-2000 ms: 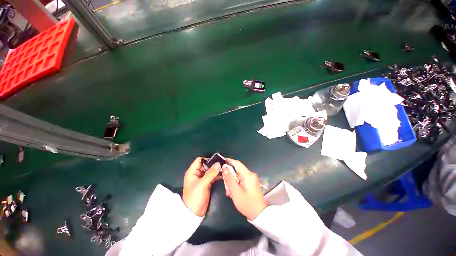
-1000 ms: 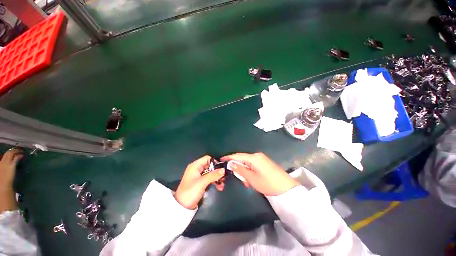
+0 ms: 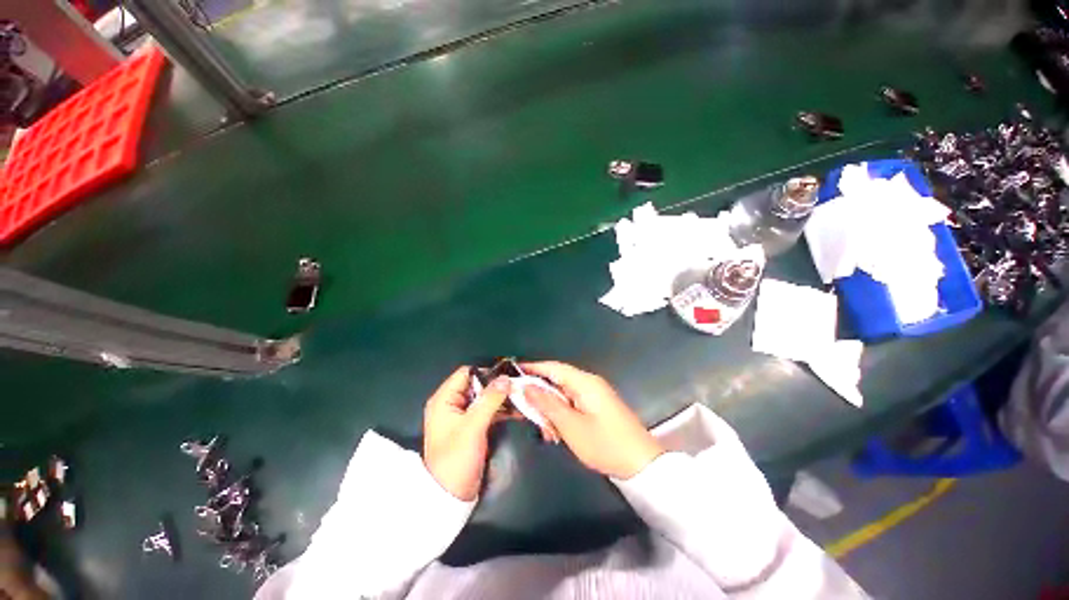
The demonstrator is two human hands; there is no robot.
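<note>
A small black-and-silver keychain (image 3: pixel 501 370) is held between my two hands, low in the middle of the view. My left hand (image 3: pixel 461 428) grips it with thumb and fingers. My right hand (image 3: pixel 590 420) holds a small white wiping cloth (image 3: pixel 536 394) against its right side. The fingers hide most of the keychain.
Keychains are spaced along the green belt (image 3: pixel 469 152). A loose cluster (image 3: pixel 230 512) lies at lower left. Two dispenser bottles (image 3: pixel 717 295) stand by white wipes (image 3: pixel 796 321). Right are a blue tray (image 3: pixel 869 304) and a dark heap (image 3: pixel 1008 211). A grey post (image 3: pixel 141 328) juts in left.
The keychain has turned in my fingers, with the cloth still against it. The pieces on the belt have shifted a little to the right. Another person's hand at the left edge has gone.
</note>
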